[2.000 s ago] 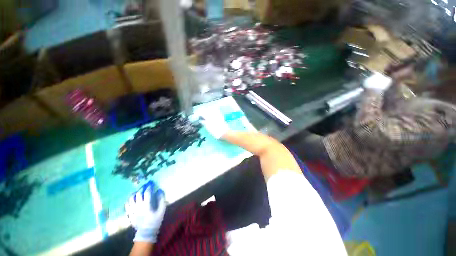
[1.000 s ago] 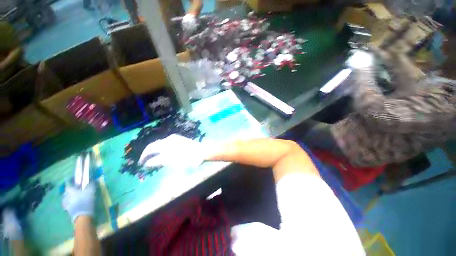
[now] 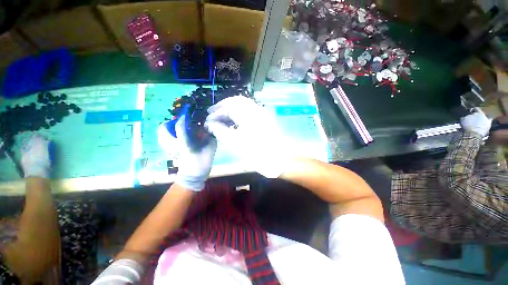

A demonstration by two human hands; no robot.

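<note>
Black plastic parts lie in a heap [image 3: 201, 100] on the pale turquoise mat [image 3: 295, 131]. My left hand [image 3: 195, 161], in a white glove with blue fingertips, is raised at the heap's near side, its fingers curled around something small and dark. My right hand [image 3: 242, 119], in a white glove, is just right of it over the heap's near edge, fingers bent toward the left hand. Glare and blur hide whether its fingertips grip anything. A few small black parts [image 3: 172, 166] lie near the mat's front edge, left of my left hand.
Behind the heap stand a blue bin [image 3: 192, 64], a pink-red card [image 3: 146, 42], cardboard boxes [image 3: 67, 28] and a metal post [image 3: 270, 44]. A neighbour's gloved hand [image 3: 37, 156] is at left. Wired discs [image 3: 356, 58] and a long bar [image 3: 351, 116] lie right; another worker's sleeve [image 3: 465, 158] shows.
The view has turned. My left hand has moved from the mat's left part to the heap's near side. My right hand has drawn back from over the heap, beside the left.
</note>
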